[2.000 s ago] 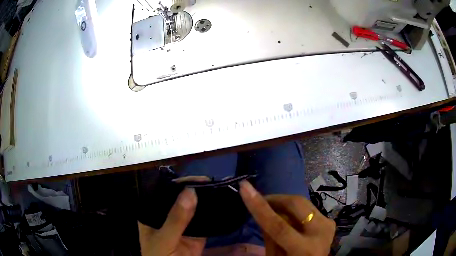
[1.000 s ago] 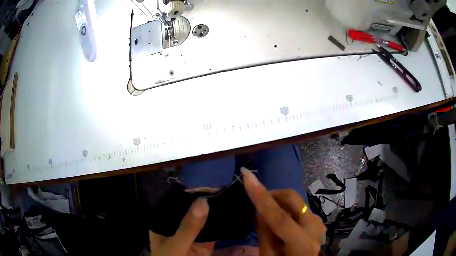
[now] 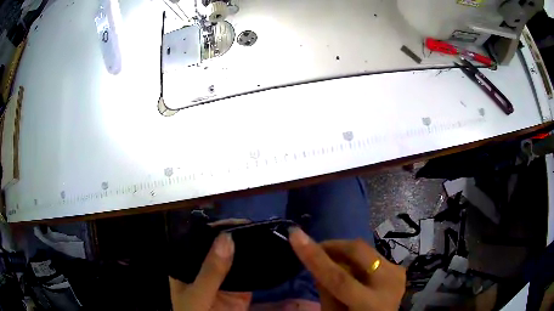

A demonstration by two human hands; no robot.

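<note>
A dark fabric piece (image 3: pixel 258 261) is held over my lap below the table edge. My left hand (image 3: pixel 209 276) grips its left part, thumb on top near the upper edge and fingers behind. My right hand (image 3: pixel 346 270), with a gold ring, is at the fabric's upper right edge. A tiny bright sliver (image 3: pixel 280 234) shows at my right fingertips; it looks like a slim pointed tool. Pale thread (image 3: pixel 199 213) shows at the fabric's upper left. Whether my right fingers also pinch the cloth is hidden.
The white table (image 3: pixel 291 133) with a printed ruler lies ahead. The needle plate (image 3: pixel 217 41) is at the top, a white lamp (image 3: pixel 110 39) left of it. Red-handled tool (image 3: pixel 446 47) and dark snips (image 3: pixel 489 89) lie at right. Scraps (image 3: pixel 427 235) cover the floor.
Since one second ago my right hand has come back down to the fabric edge, and the bright sliver shows again. My left hand has shifted slightly left with the fabric.
</note>
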